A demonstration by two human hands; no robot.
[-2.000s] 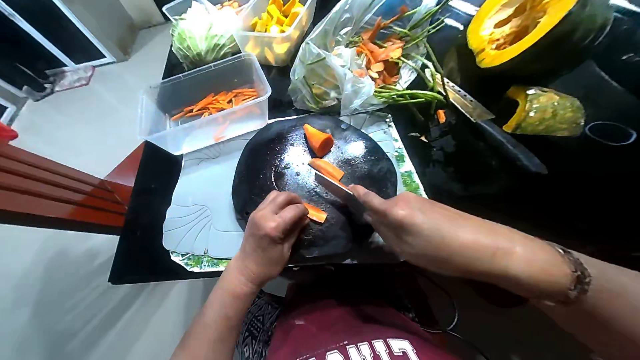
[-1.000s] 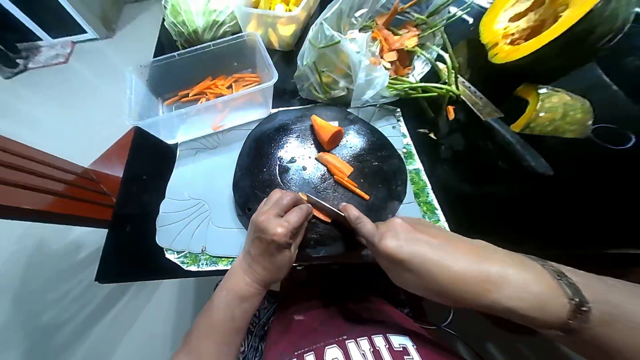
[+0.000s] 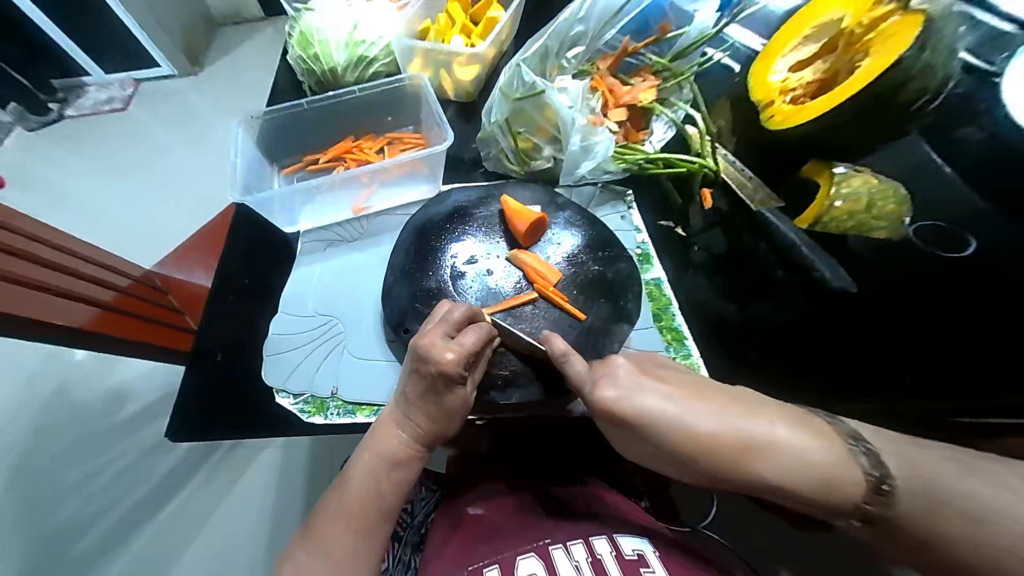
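A round dark cutting board (image 3: 432, 248) lies on a grey mat. My right hand (image 3: 632, 400) is closed on a knife (image 3: 518, 336), its index finger along the back of the blade. At the blade's tip, the bent fingers of my left hand (image 3: 448, 360) press on a piece of carrot that they mostly hide. A carrot strip (image 3: 512, 303) lies just beyond those fingers. Farther up the board are a flat-cut carrot piece (image 3: 534, 267) with thin carrot sticks (image 3: 560, 302) against its lower end, and a thick carrot chunk (image 3: 524, 220).
A clear plastic container (image 3: 276, 176) with carrot sticks stands at the mat's back left. Behind are shredded cabbage (image 3: 336, 48) and a tub of cut squash (image 3: 456, 68). A plastic bag (image 3: 544, 120) of peelings, a second knife (image 3: 804, 248), a halved squash (image 3: 840, 64) and a squash piece (image 3: 868, 202) lie rightward.
Thin carrot sticks now lie by the flat-cut piece, where two seconds ago there were none. Since one second ago, another strip has appeared beyond my left fingers.
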